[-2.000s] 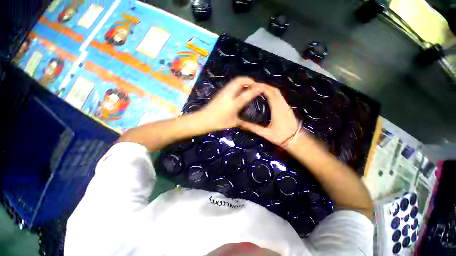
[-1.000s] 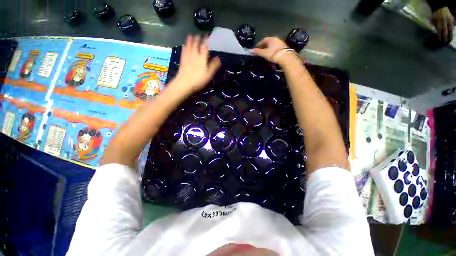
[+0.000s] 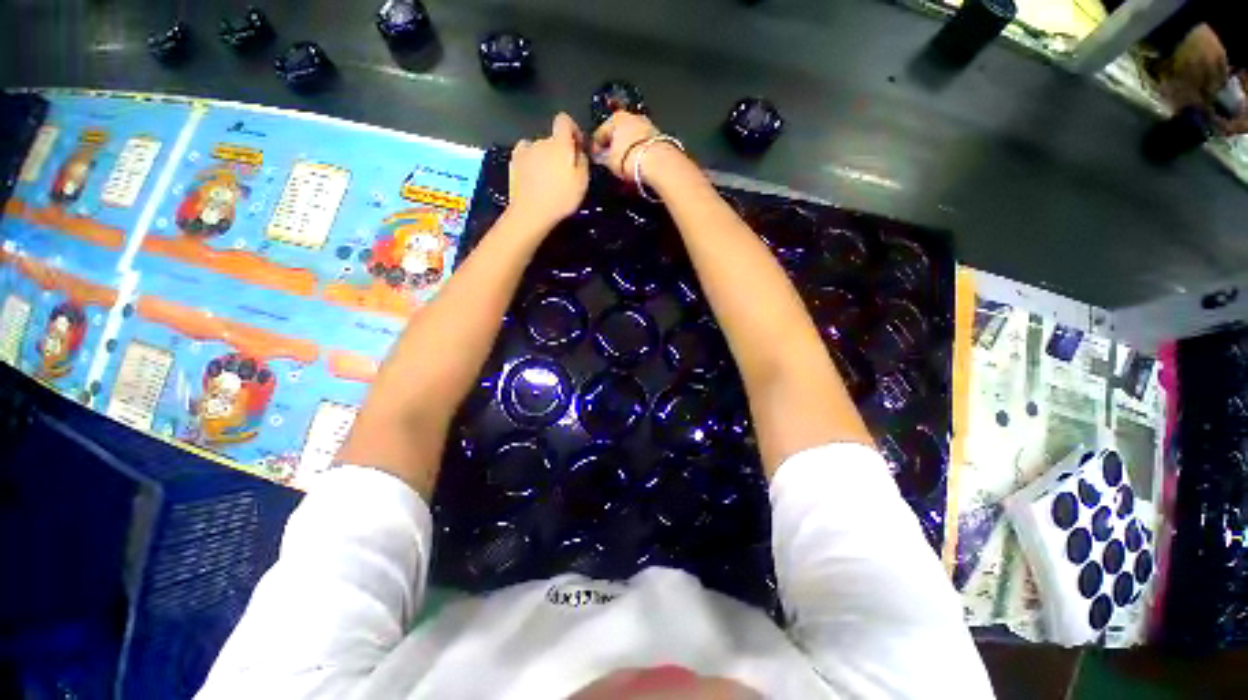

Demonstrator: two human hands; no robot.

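Observation:
A glossy black blister tray (image 3: 623, 335) with rows of round pockets lies in front of me. My left hand (image 3: 550, 175) is over its far edge, fingers drawn together. My right hand (image 3: 635, 148), with a band at the wrist, is close beside it, fingers curled. The fingertips nearly meet; whether either hand holds anything is too small to tell. A black cylindrical unit (image 3: 619, 100) stands on the belt just beyond my right hand. Another black unit (image 3: 753, 123) is to its right.
More black units (image 3: 507, 56) stand along the dark conveyor belt (image 3: 876, 137). A blue-orange printed covering (image 3: 308, 280) lies left. A white sheet of black discs (image 3: 1103, 536) lies on pale print at right. A blue crate (image 3: 205, 547) is lower left. Another person's hand (image 3: 1199, 66) shows top right.
My right hand has moved left and my hands are now close together. The pale sheet beyond the tray's far edge no longer shows. The units on the belt appear further left.

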